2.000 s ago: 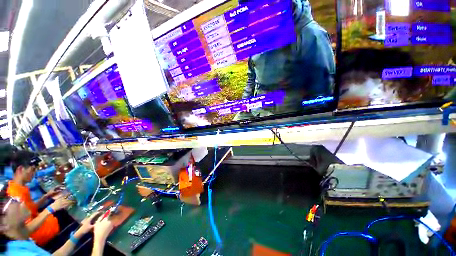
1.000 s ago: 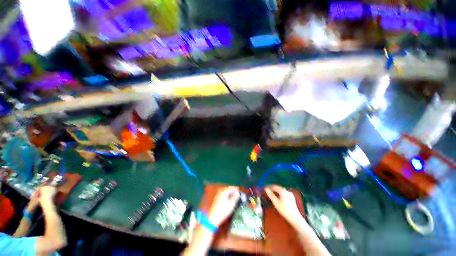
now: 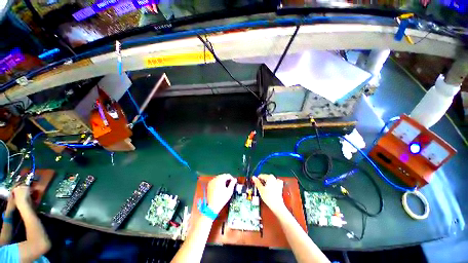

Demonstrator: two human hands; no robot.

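Note:
A green-white main board (image 3: 245,212) lies on the orange-red fixture plate (image 3: 287,226). My left hand (image 3: 221,191), with a bright blue wrist strap (image 3: 208,209), is at the board's back left corner. My right hand (image 3: 270,191) is at its back right corner. Both hands have bent fingers at the connectors and black leads along the board's back edge. The fingertips are partly hidden, so I cannot tell what each one grips. Red and yellow plug ends (image 3: 250,139) stand above the plate.
Loose boards lie left (image 3: 161,209) and right (image 3: 323,208) of the plate. Remote controls (image 3: 131,204) lie further left. Blue cable (image 3: 277,154), a black coil (image 3: 317,165), an orange box (image 3: 413,149) and a tape roll (image 3: 415,204) are right. Another person's hands (image 3: 21,196) are far left.
The view has swung down from the screens and right to the bench. My hands, out of view two seconds ago, are now at the board's back edge, closer together than one second ago.

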